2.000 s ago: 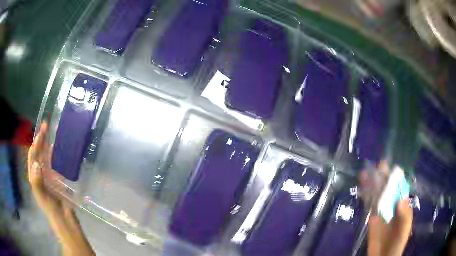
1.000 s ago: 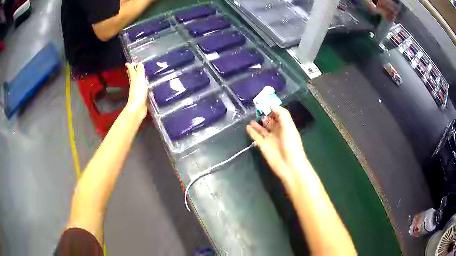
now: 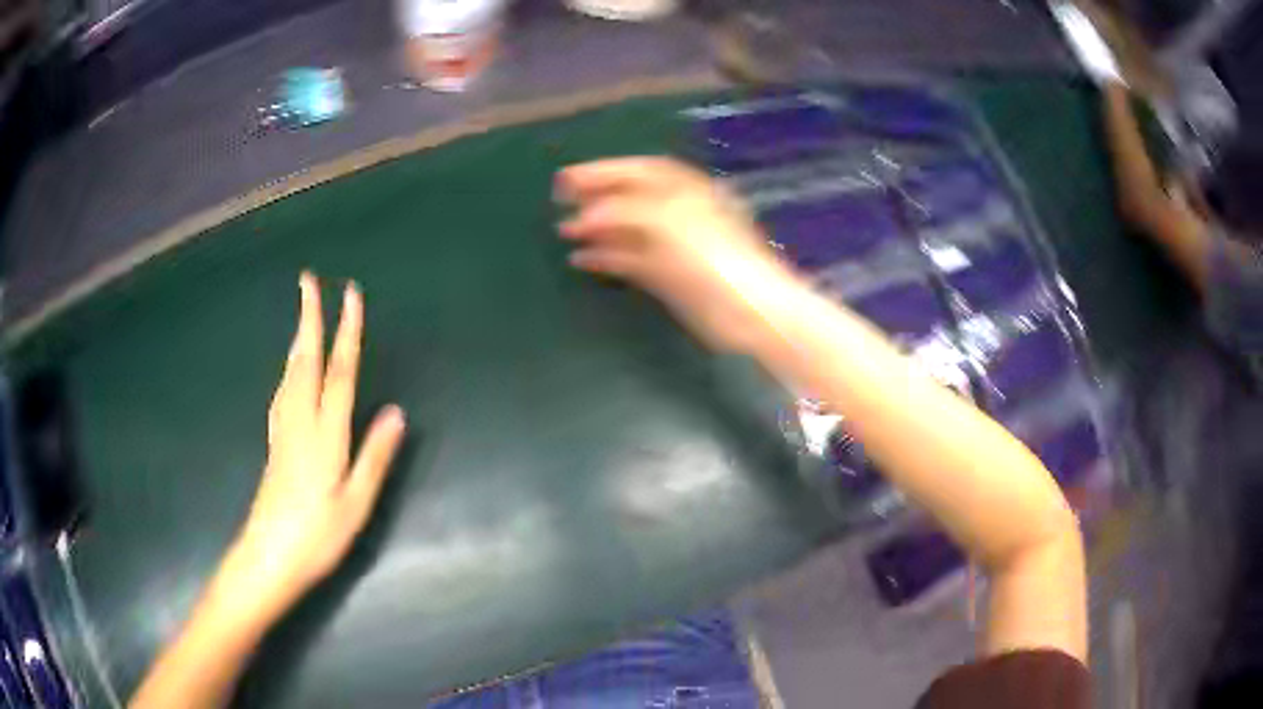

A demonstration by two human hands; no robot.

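My left hand (image 3: 312, 464) is over the green bench surface (image 3: 457, 402) at the left, fingers spread, holding nothing. My right hand (image 3: 651, 229) is blurred over the bench further back, fingers half curled and apart, with nothing visible in it. A clear tray (image 3: 1018, 187) with several purple phone cases (image 3: 893, 198) lies to the right. My right forearm passes over part of it and hides some cases. Another dark purple piece (image 3: 914, 565) shows near the tray's front corner; blur hides whether it lies in a pocket.
A small light blue piece (image 3: 308, 97) and a white container with an orange-red label (image 3: 450, 42) stand on the grey mat (image 3: 166, 159) along the far side. A dark object (image 3: 49, 429) and a tray edge (image 3: 83, 623) show at far left. Another person's arm (image 3: 1150, 187) is at the right.
The view has turned. My left hand is off the tray and over the bench. The white and light blue piece is out of my right hand. The tray in view now lies at the right.
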